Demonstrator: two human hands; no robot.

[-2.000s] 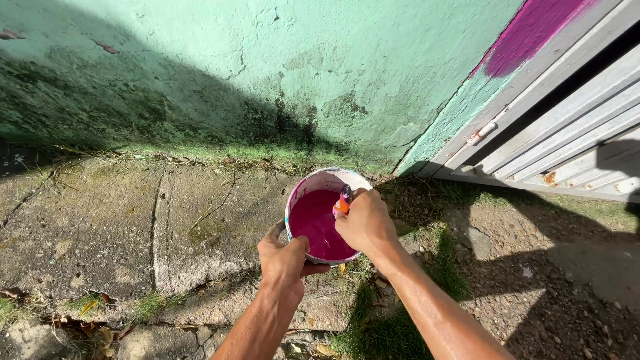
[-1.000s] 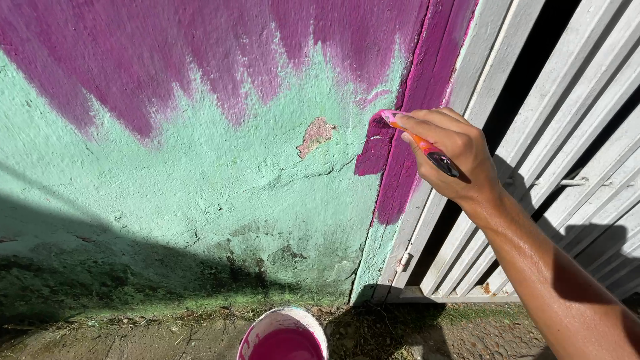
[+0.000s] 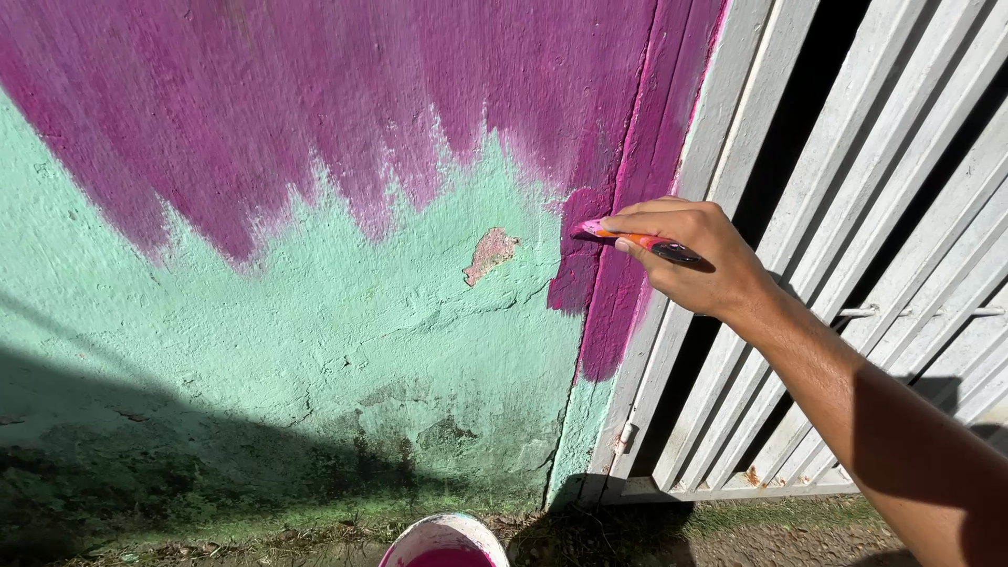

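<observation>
My right hand (image 3: 693,252) grips a paintbrush (image 3: 642,240) with an orange and black handle, its pink-smeared head against the wall. Magenta paint lies under the bristles, beside the vertical groove near the wall's right edge. The wall (image 3: 354,331) is mint green below and purple above, with a jagged border between the two colours. A white bucket (image 3: 492,538) holding magenta paint stands at the bottom edge, partly cut off. My left hand is out of view.
A white slatted metal gate (image 3: 827,276) stands right of the wall, behind my forearm; its hinge (image 3: 624,439) is low on the frame. A chipped patch (image 3: 491,255) shows left of the brush. Dark stains mark the wall's base above the rough ground (image 3: 772,524).
Two seconds ago both hands were at the bucket; then the right hand brought the brush to the wall. Since one second ago, the magenta patch near the groove has grown upward.
</observation>
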